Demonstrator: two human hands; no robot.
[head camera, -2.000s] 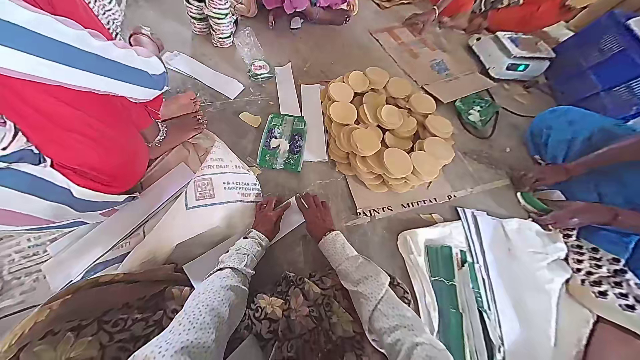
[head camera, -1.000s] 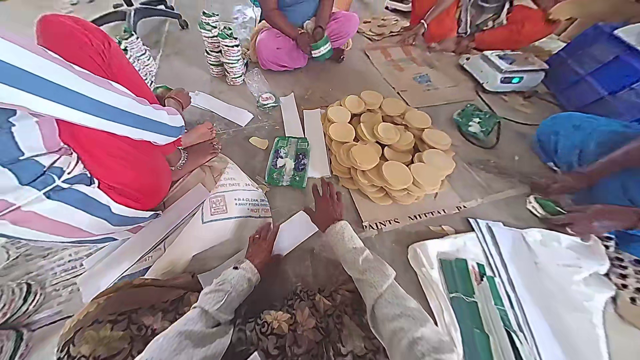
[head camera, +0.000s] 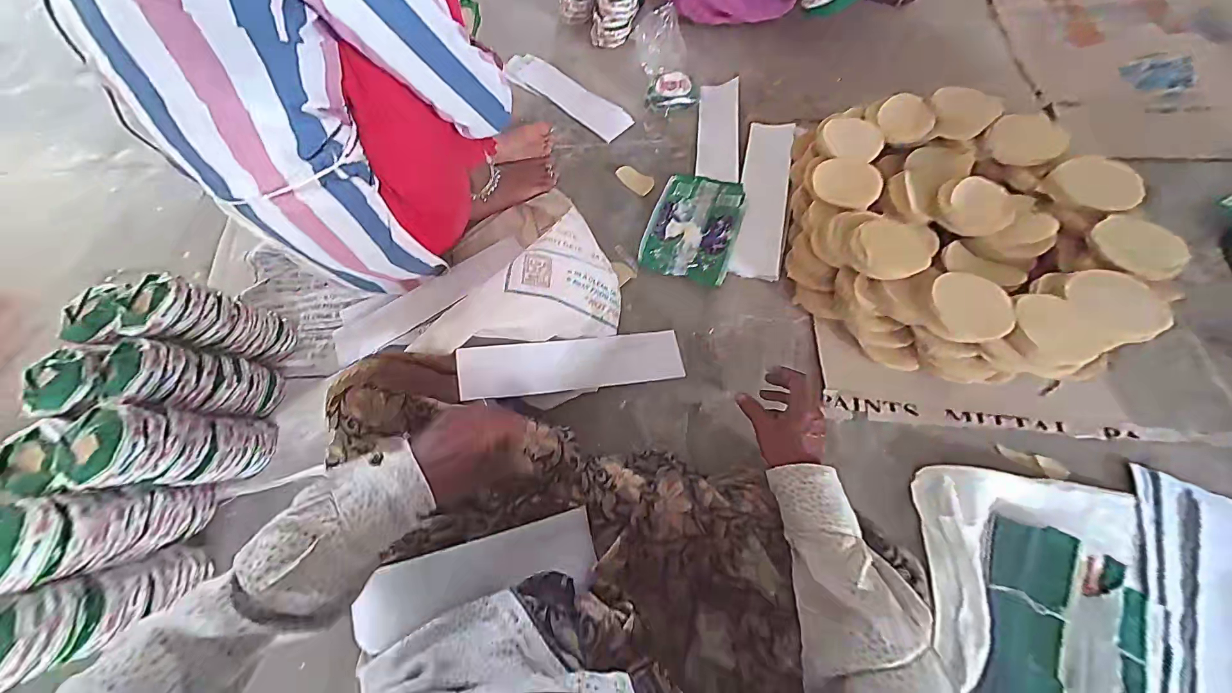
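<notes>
My left hand (head camera: 476, 450) is blurred over the patterned cloth on my lap, just below a white paper strip (head camera: 570, 365); whether it holds anything cannot be told. My right hand (head camera: 787, 421) hovers with spread fingers and nothing in it, left of the cardboard's lower edge. Beyond it, many round tan discs (head camera: 972, 311) lie heaped on the cardboard (head camera: 895, 408). A green printed packet (head camera: 692, 231) rests on the floor beside two upright-lying white strips (head camera: 766, 197). Another white strip (head camera: 476, 580) lies across my lap.
Rows of stacked green-and-white round packs (head camera: 178, 452) line the left side. A person in striped cloth (head camera: 241, 115) sits at upper left, feet near a printed white sack (head camera: 568, 279). White sheeting with green bundles (head camera: 1032, 597) lies at lower right.
My hands, earlier at the white strip on the floor, are now apart; the right is raised with spread fingers. The view has swung left and down, bringing the stacked packs further in.
</notes>
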